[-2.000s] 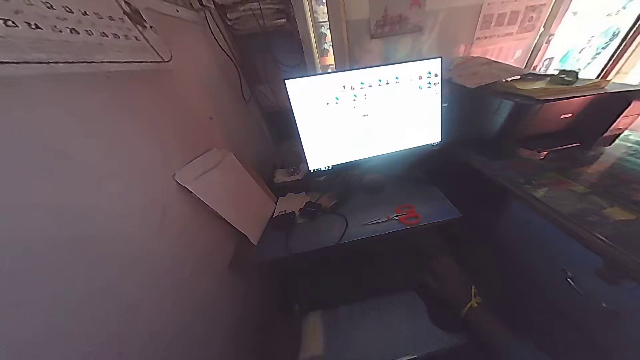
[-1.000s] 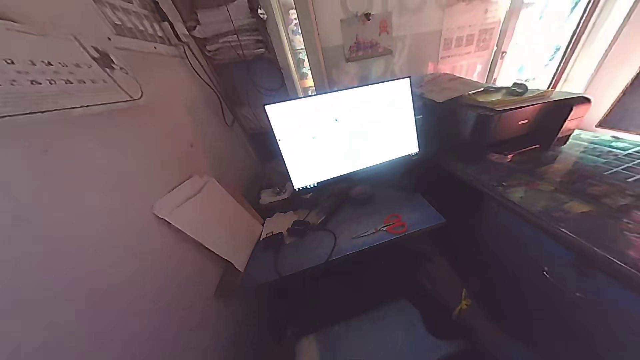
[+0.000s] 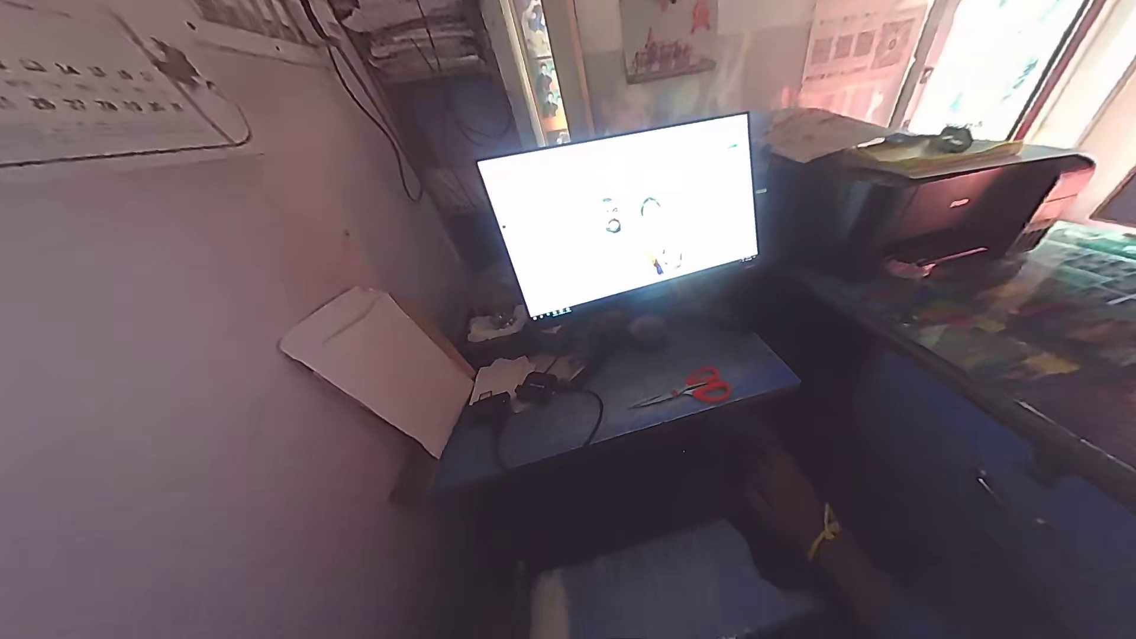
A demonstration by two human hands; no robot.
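My right hand (image 3: 777, 488), with a yellow band (image 3: 825, 532) at the wrist, is low in the deep shadow below the desk's front edge. Its fingers are too dark to tell whether they hold anything. My left hand cannot be made out. A pale, blurred shape (image 3: 548, 603) shows at the bottom edge beside a blue-grey surface (image 3: 666, 581). Above my right hand, red-handled scissors (image 3: 701, 389) lie on the blue desk (image 3: 621, 417), blades pointing left. A lit monitor (image 3: 626, 213) stands behind them, with a rounded object (image 3: 646, 328), perhaps a mouse, in front.
Black adapters (image 3: 537, 387) with a cable (image 3: 599, 417) and papers (image 3: 501, 377) lie at the desk's left. A large envelope or folder (image 3: 382, 368) leans on the wall. At right, a printer (image 3: 967, 209) stands on a glossy counter (image 3: 994, 346).
The monitor showed rows of icons two seconds ago, then a nearly white screen; now a few small graphics show near its middle. My right hand stays low in the shadow.
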